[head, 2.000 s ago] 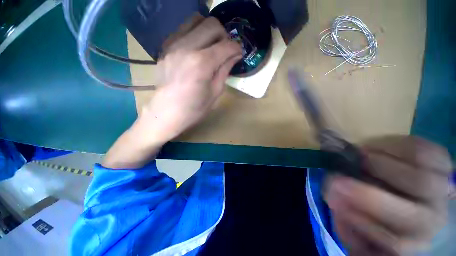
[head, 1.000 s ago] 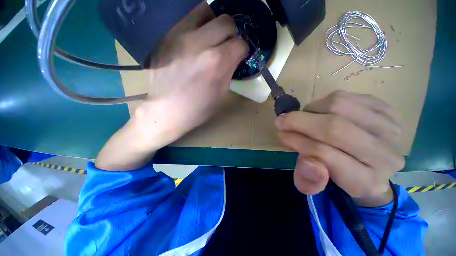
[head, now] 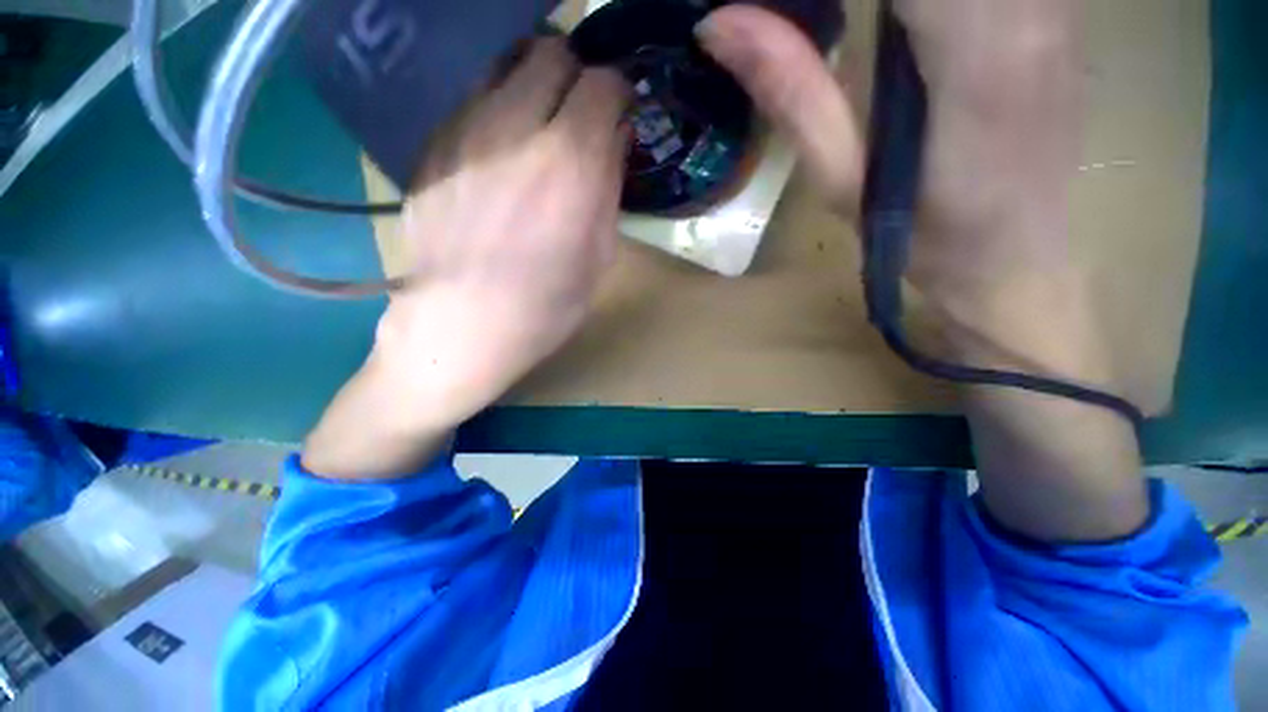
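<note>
The round black ear cup housing [head: 684, 132] lies with its open inside up on the cream support block [head: 723, 239]. The small green circuit board [head: 711, 156] shows at its lower right inside. My left hand [head: 508, 223] is at the cup's left side, its fingertips at the cup's inner edge; they hide what they touch. My right hand [head: 973, 153], blurred, holds the soldering iron [head: 890, 181] by its black handle, right of the cup. The iron's tip is out of view. My right thumb reaches over the cup's right edge.
The silver-grey headband hoops [head: 220, 181] curve at the left. A black ear cup outer side with a pale logo [head: 376, 63] is behind my left hand. The cardboard mat [head: 821, 334] lies on the green bench [head: 84, 292]. The iron cord [head: 1029, 378] crosses my right wrist. A blue sleeve [head: 42, 473] shows far left.
My right hand has moved up and away with the iron, whose tip was at the circuit board. It now covers the solder wire coil. My left hand stays at the cup, slightly shifted.
</note>
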